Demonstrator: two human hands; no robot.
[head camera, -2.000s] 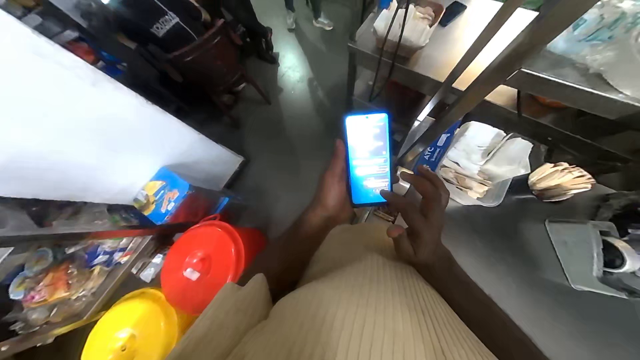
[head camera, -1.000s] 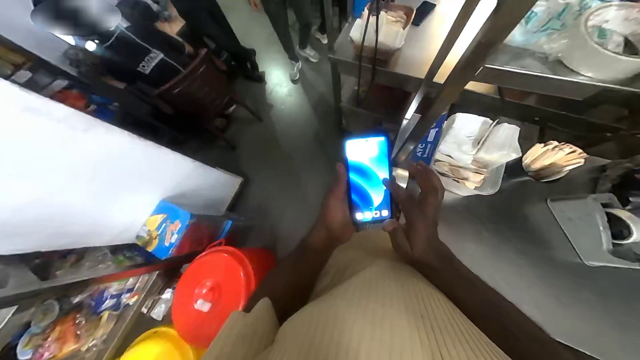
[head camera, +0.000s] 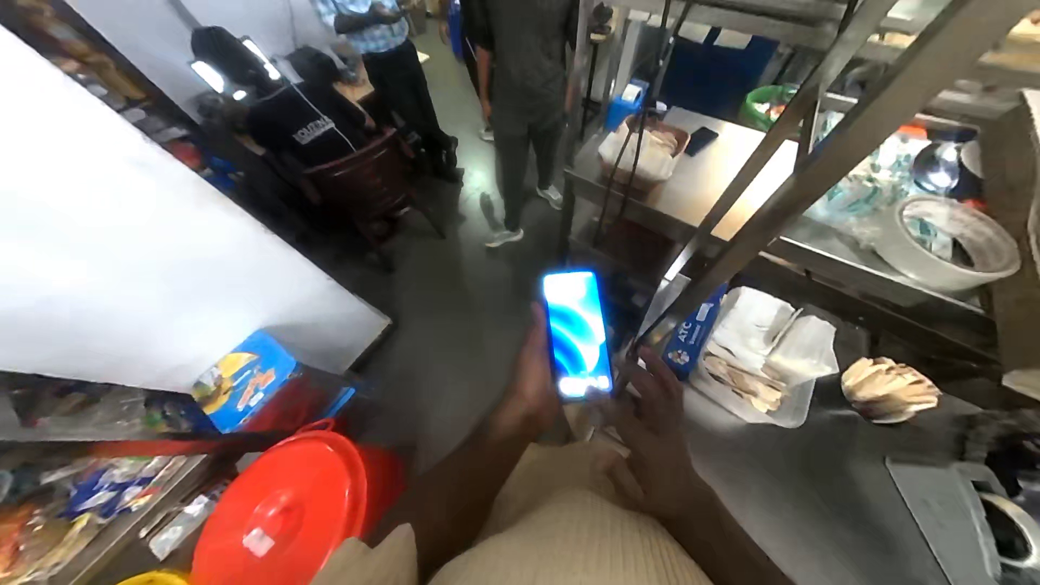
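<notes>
A lit smartphone (head camera: 577, 335) with a blue and white screen is upright in my left hand (head camera: 532, 378), whose fingers wrap its left edge and back. My right hand (head camera: 654, 426) is beside the phone's lower right corner, fingers apart and partly curled, slightly blurred; nothing shows in it. Right of that hand, a clear plastic tub (head camera: 792, 406) holds wooden cutlery and white paper on a steel counter (head camera: 780, 479). A blue box (head camera: 691, 337) with writing stands between the tub and a metal post.
Red lidded bucket (head camera: 280, 508) at lower left, beside a shelf of packets (head camera: 106, 496). White partition (head camera: 162, 227) at left. A metal rack (head camera: 861, 122) with a tape roll (head camera: 946, 244) at right. Ahead, a person (head camera: 528, 97) stands in the aisle; another sits on a brown chair (head camera: 366, 183).
The phone's screen has gone from a page of text to a blue and white background. My right hand has moved off the phone's right edge. The view has tilted up, showing more of the people ahead.
</notes>
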